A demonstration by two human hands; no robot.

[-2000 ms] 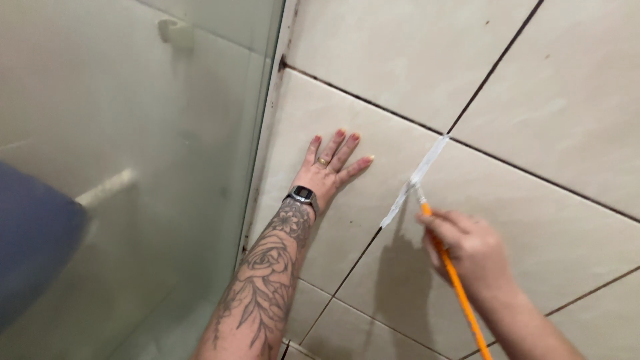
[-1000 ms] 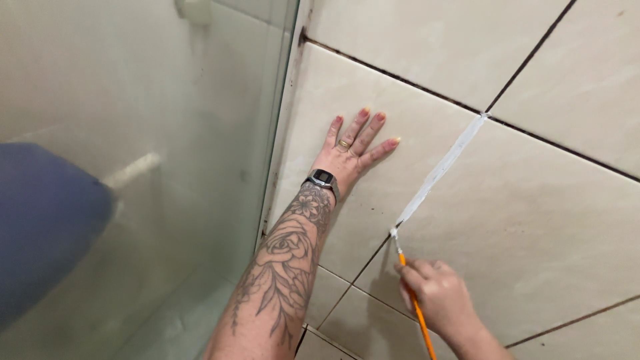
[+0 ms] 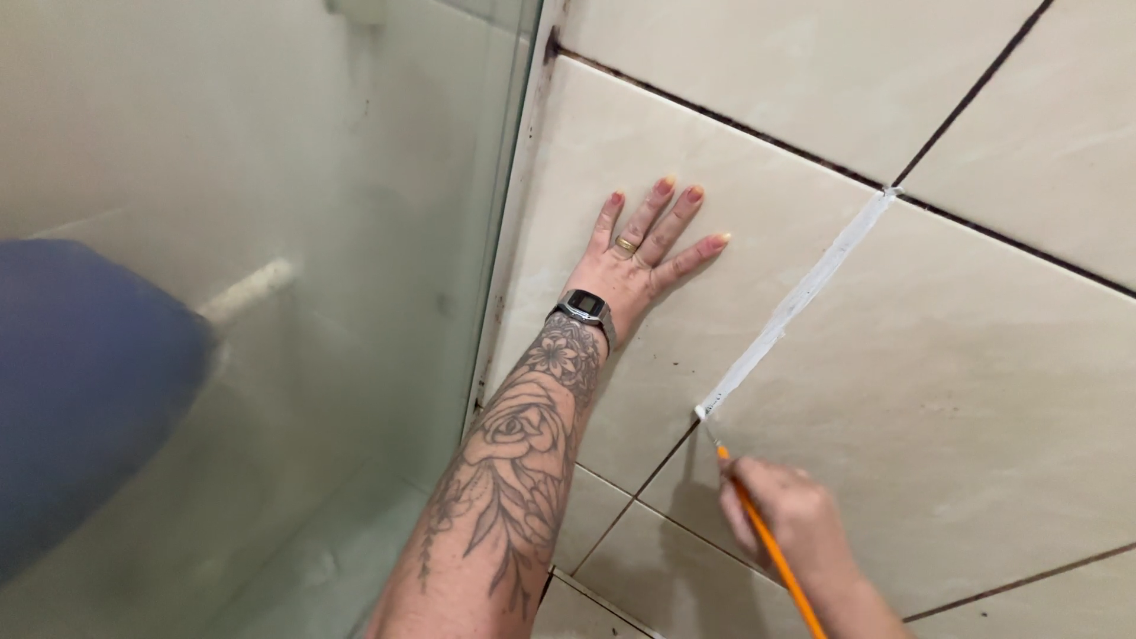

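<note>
My left hand (image 3: 641, 253) lies flat on a beige wall tile (image 3: 621, 160) with its fingers spread, holding nothing; it wears a ring and a wristwatch (image 3: 586, 304). My right hand (image 3: 785, 515) grips a thin orange-handled paintbrush (image 3: 770, 540). The brush tip touches the lower end of a white painted stripe (image 3: 803, 297), which covers a grout line from the tile corner downward. Below the tip the grout line (image 3: 667, 457) is dark. Other dark grout lines (image 3: 972, 89) cross the wall above and to the right.
A glass shower panel (image 3: 399, 222) with a pale frame stands left of my left arm. Behind the glass are a blue object (image 3: 89, 390), a pale bar (image 3: 248, 291) and a light fixture-like piece (image 3: 359, 9). More tiles meet at the bottom.
My right hand has moved down along the grout line with the brush. The white stripe is longer at its lower end and more even than two seconds ago. My left hand stays flat on the tile.
</note>
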